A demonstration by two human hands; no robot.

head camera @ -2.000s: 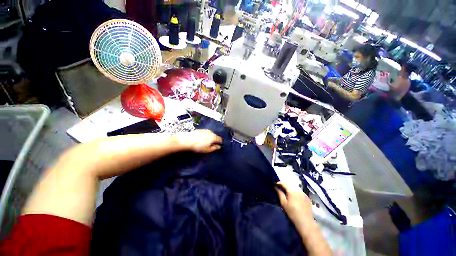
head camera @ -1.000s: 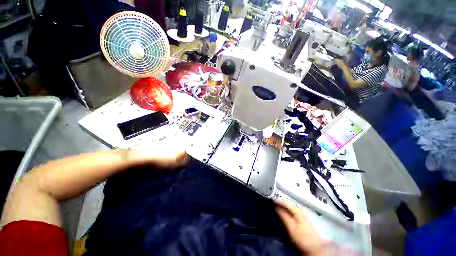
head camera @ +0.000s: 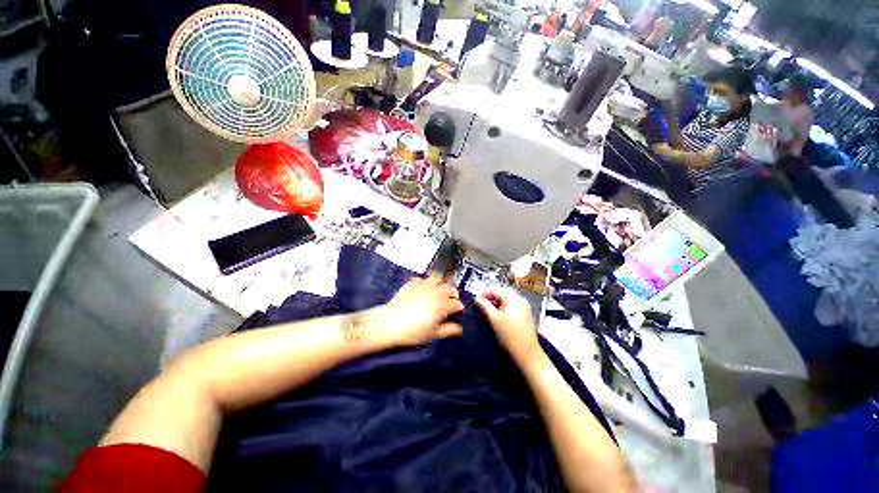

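A dark navy garment piece [head camera: 386,414] covers the table front and hangs toward my lap. Its upper edge lies at the needle area under the white head of the sewing machine [head camera: 511,197]. My left hand [head camera: 424,310] lies on the cloth just left of the presser foot [head camera: 472,274], fingers bent on it. My right hand [head camera: 509,320] is just right of the foot, fingertips pinching the cloth edge. The needle point is too small and bright to see clearly.
Left of the head are a smartphone [head camera: 262,243], a red plastic bag [head camera: 279,179], a jar [head camera: 409,168] and a fan [head camera: 241,82]. Right are tangled black strips [head camera: 602,308] and a control screen [head camera: 665,258]. A whitish tub [head camera: 48,241] stands far left. A masked person [head camera: 713,130] sits beyond.
The cloth has moved forward from the front of the bare metal bed to the needle area, covering much of the bed. Both hands have moved forward and closer together beside the presser foot.
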